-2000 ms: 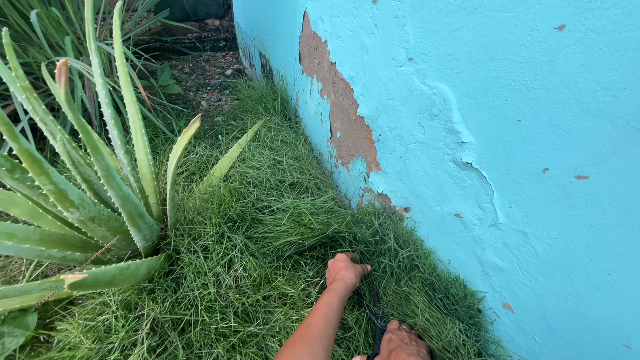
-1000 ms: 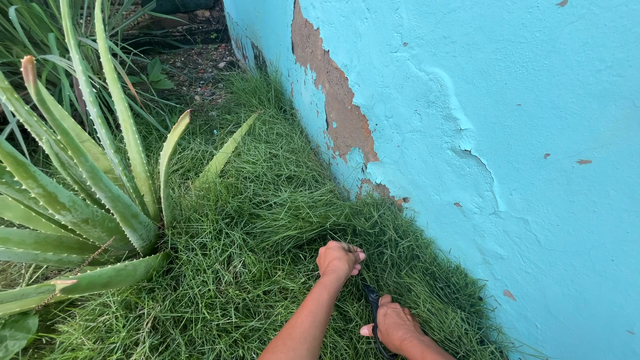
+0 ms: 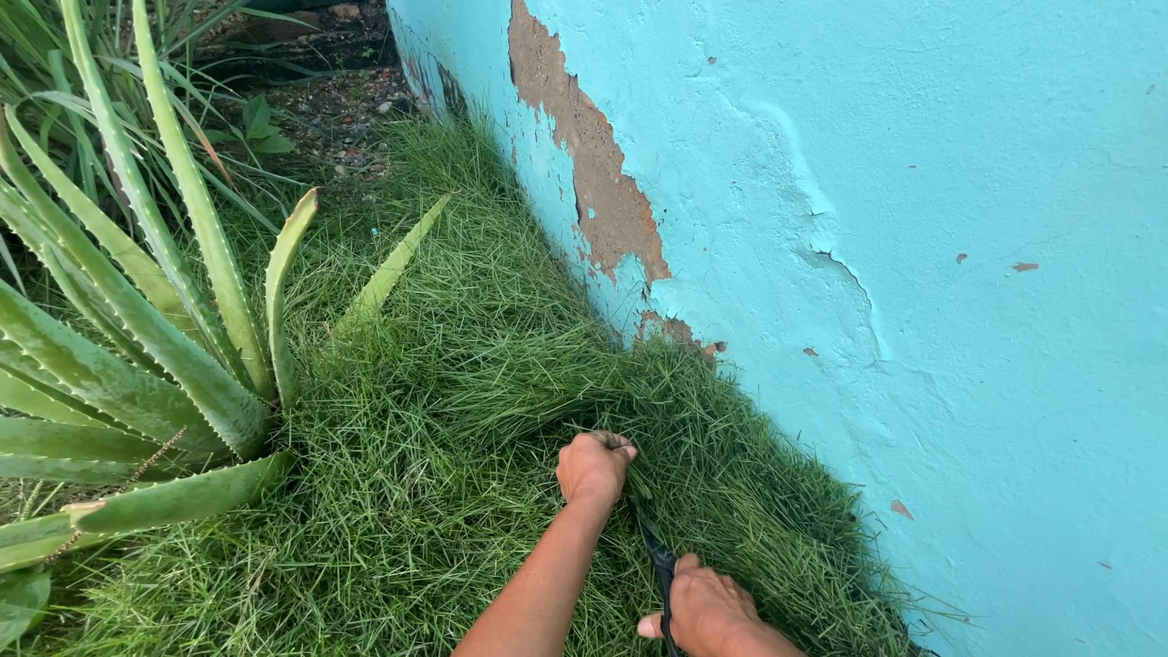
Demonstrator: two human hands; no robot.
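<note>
My left hand [image 3: 595, 467] is closed on a tuft of long green grass [image 3: 643, 474], near the foot of the wall. Just below and to the right, my right hand [image 3: 707, 607] grips the dark handle of a cutting tool [image 3: 662, 557], which looks like shears or scissors. The tool points up toward the held tuft, and its tip is hidden among the blades of grass. Dense grass [image 3: 438, 511] surrounds both hands.
A turquoise painted wall [image 3: 912, 274] with peeling patches rises on the right. On the left, an aloe plant [image 3: 182, 365] spreads thick toothed leaves over the grass. Pebbly soil [image 3: 338, 119] and long-bladed plants lie at the back left.
Since two seconds ago my right hand and the tool have come further into view. My left hand stays at the grass near the wall.
</note>
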